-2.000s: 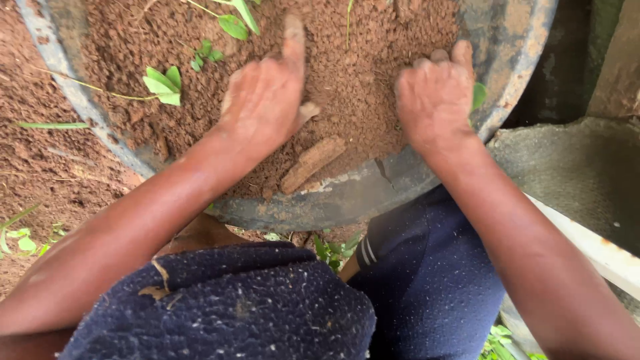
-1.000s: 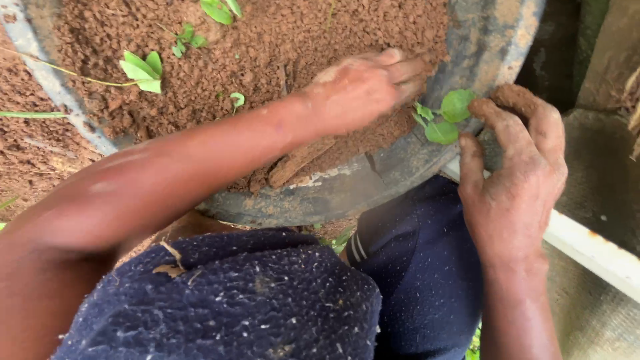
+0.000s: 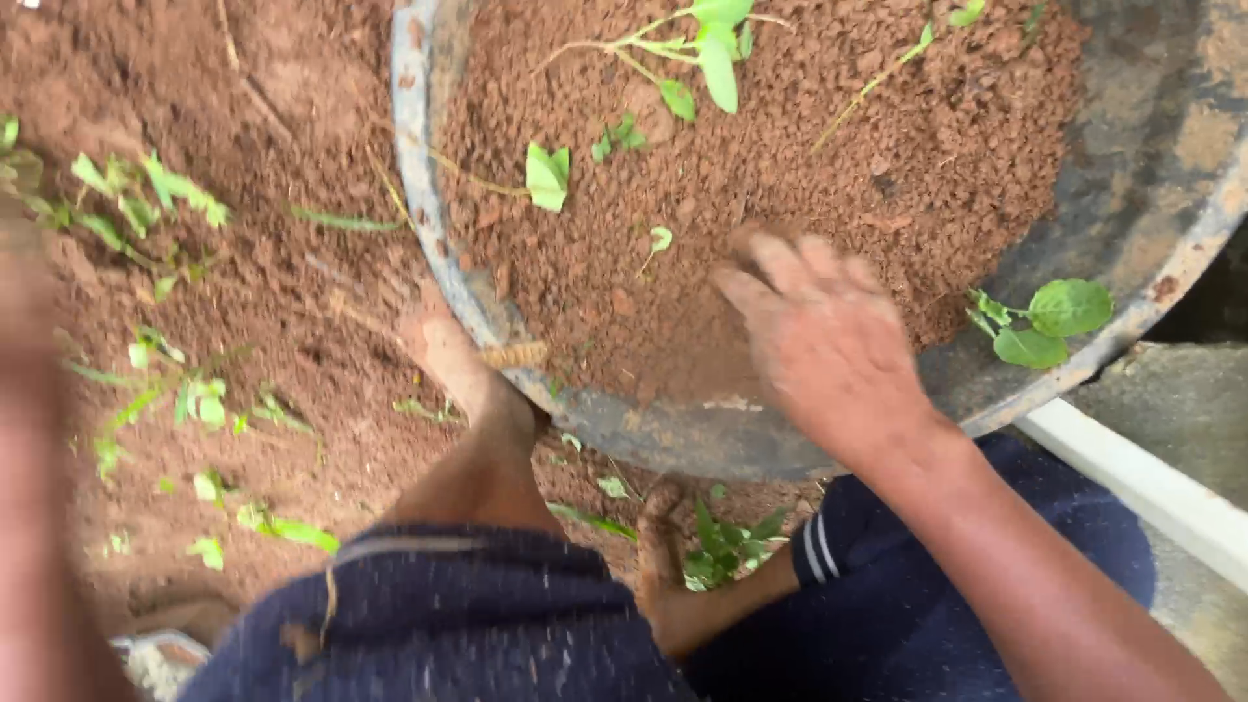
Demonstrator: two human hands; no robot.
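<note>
My right hand (image 3: 829,331) rests with its fingertips in the loose reddish-brown soil (image 3: 877,185) near the close side of a large round basin (image 3: 1165,283). Its fingers are bent and partly apart, and whatever lies beneath them is hidden. At the far left edge, my left hand (image 3: 19,253) is a blur and partly out of view, away from the basin. A leafy green sprig (image 3: 1071,308) lies on the basin's inner wall, right of my right hand. Green cuttings, among them a leafy stem (image 3: 719,63) and a folded leaf (image 3: 548,177), lie on the soil.
Bare ground (image 3: 263,283) with scattered green weeds (image 3: 136,210) stretches to the left of the basin. One bare foot (image 3: 444,341) is against the rim, and my legs are below it. A white bar (image 3: 1141,487) and a grey slab (image 3: 1180,409) lie at the right.
My left hand has left the soil and swung to the far left. My right hand has moved from beside the leafy sprig onto the soil. The view has shifted left.
</note>
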